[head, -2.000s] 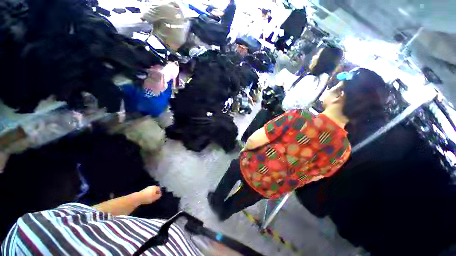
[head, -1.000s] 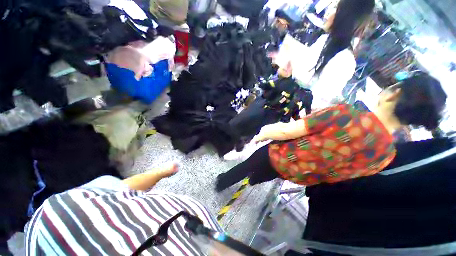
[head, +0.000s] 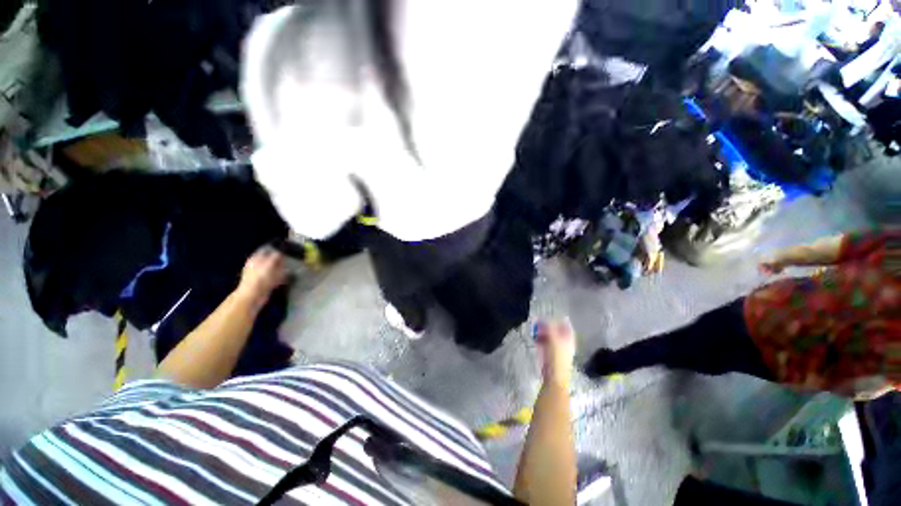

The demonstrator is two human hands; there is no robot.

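My left hand (head: pixel 263 275) is at the right edge of a black garment pile (head: pixel 99 247) with a thin blue strip on it. The hand is blurred; I cannot tell whether it touches or grips the cloth. My right hand (head: pixel 556 339) is held out over the grey floor, fingers bent. A small blue spot shows at its fingertips; I cannot tell whether it is something held.
A person in white (head: pixel 425 119) with dark trousers is close in front. A person in a red patterned top (head: pixel 815 316) is at the right. Black garment heaps (head: pixel 627 148) lie behind, beside a blue crate edge (head: pixel 731 148). Yellow-black tape (head: pixel 506 425) marks the floor (head: pixel 341 321).
The view has turned. The person in white is now close in front, and the one in red has shifted towards the right edge. Both my hands now show, where only one forearm and hand showed before.
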